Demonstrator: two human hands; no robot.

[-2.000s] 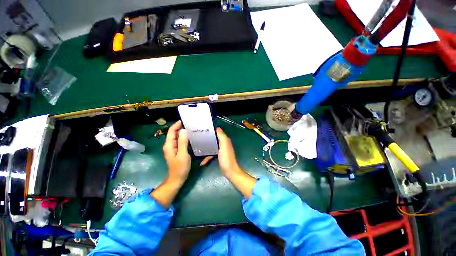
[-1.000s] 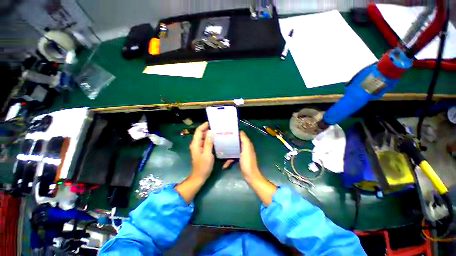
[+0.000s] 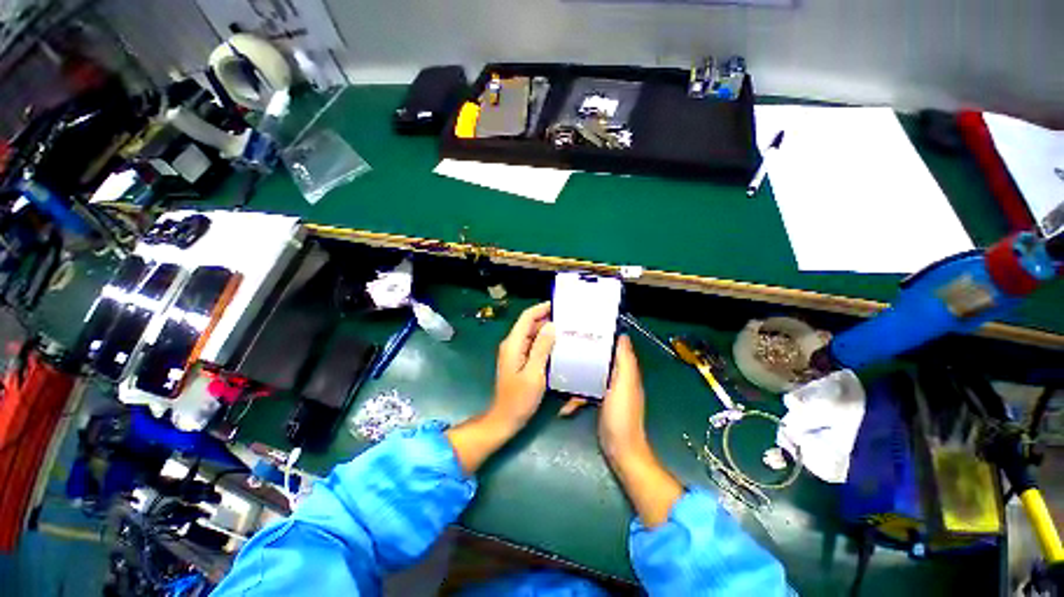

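Observation:
A smartphone (image 3: 585, 336) with a lit, pale grey-white screen is held upright above the green mat, its screen facing me. Small reddish text shows at mid-screen, too blurred to read. My left hand (image 3: 524, 364) grips its left edge. My right hand (image 3: 622, 391) grips its right edge, with a fingertip showing below the phone's lower end. The other fingers are hidden behind the phone. Both arms wear blue sleeves.
Silvery screws (image 3: 383, 414) lie left of my hands. A wire loop (image 3: 761, 449), white tissue (image 3: 824, 425), round pot (image 3: 775, 351) and blue electric screwdriver (image 3: 933, 310) are right. A white tray (image 3: 259, 241) with phones is far left. A raised shelf (image 3: 653, 227) holds a black tray (image 3: 688, 131).
The view has turned left, so the bench, hands and phone appear further right and lower. Both hands still hold the phone in the same grip. The screen text looked fainter and darker two seconds ago.

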